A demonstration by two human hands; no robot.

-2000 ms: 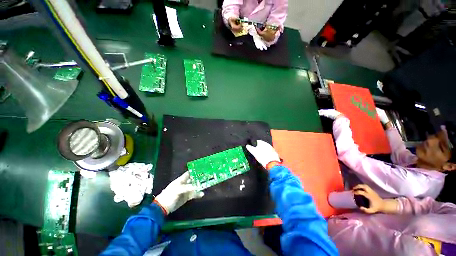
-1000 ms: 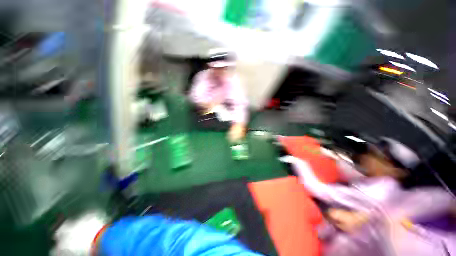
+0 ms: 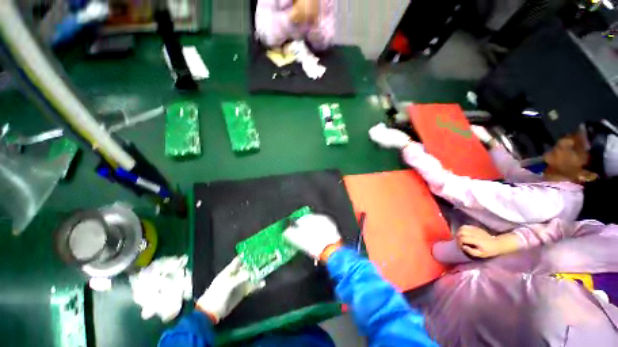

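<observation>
A green circuit board (image 3: 268, 245) is held tilted over the black mat (image 3: 234, 200). My left hand (image 3: 227, 288), in a white glove with an orange-red cuff, grips its lower left end. My right hand (image 3: 313, 235), also white-gloved, is over the board's upper right end and hides that part. A small dark patch shows by its fingertips; I cannot tell whether it holds a tool. A slim dark stick (image 3: 361, 229) shows just right of the mat's edge.
Left are a silvery round pot (image 3: 101, 240), a crumpled white heap (image 3: 162, 287) and a slanting post (image 3: 74, 101). Three boards lie beyond the mat, the rightmost here (image 3: 333, 124). An orange-red sheet (image 3: 393, 217) and people in pink (image 3: 495, 196) are right.
My left hand holds the board's left end again after an arm reached left across the mat. My right hand has moved onto the board. A third board now lies on the far bench.
</observation>
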